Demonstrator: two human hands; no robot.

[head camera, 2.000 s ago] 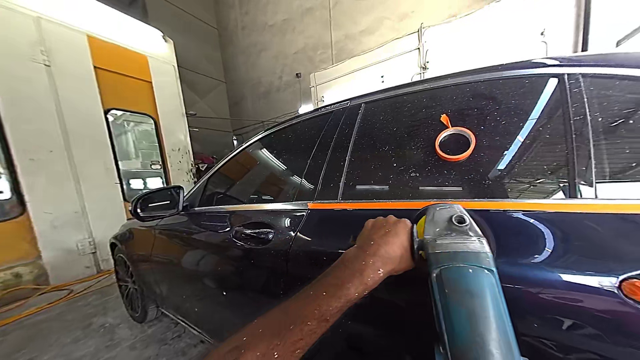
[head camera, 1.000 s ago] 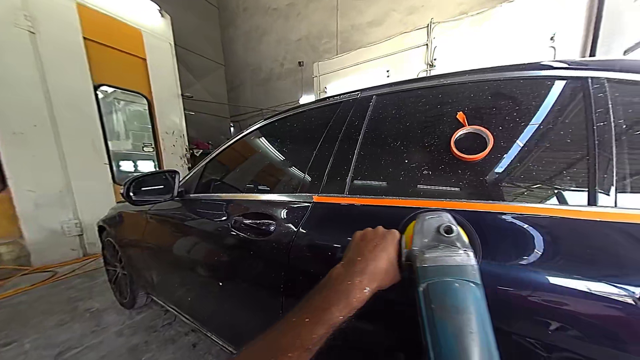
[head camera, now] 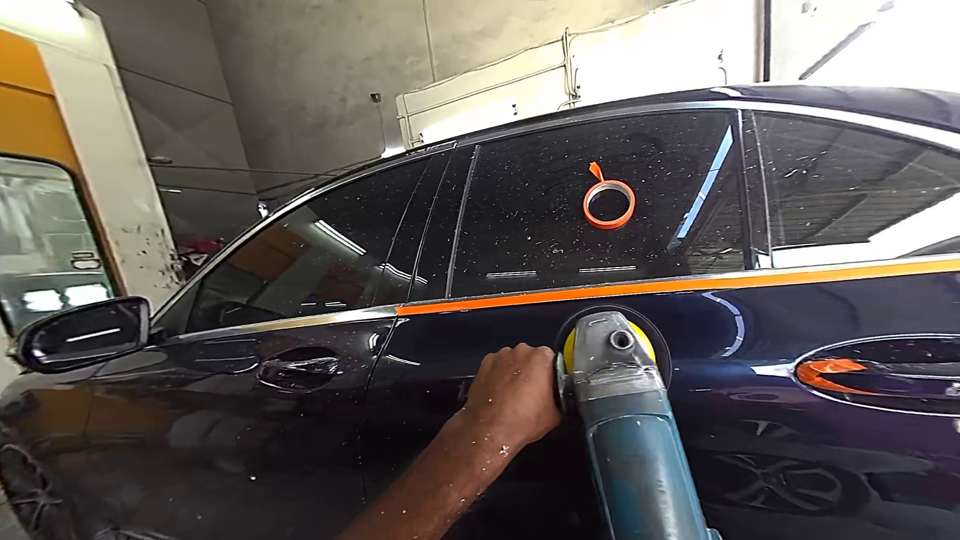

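Note:
A teal rotary polisher (head camera: 637, 435) with a grey metal head and a yellow-edged backing plate lies against the dark car's rear door (head camera: 465, 337), just under the window line. My left hand (head camera: 517, 390) is closed in a fist at the left of the polisher's head, around its side handle, which is mostly hidden. Orange masking tape (head camera: 675, 286) runs along the trim below the rear window. A roll of orange tape (head camera: 609, 226) with a loose end hangs on the rear window glass. My right hand is out of the picture; the polisher's rear end is cut off below.
To the right is the rear door handle (head camera: 915, 373) with orange tape in its recess. The front door handle (head camera: 300, 369) and side mirror (head camera: 84, 334) jut out at the left. White specks dot the window glass. A white and orange booth wall (head camera: 97, 150) stands behind the mirror.
The view has shifted toward the rear of the car, and the rear door handle now shows more fully. My left hand stays at the polisher's side, and the polisher is still against the rear door.

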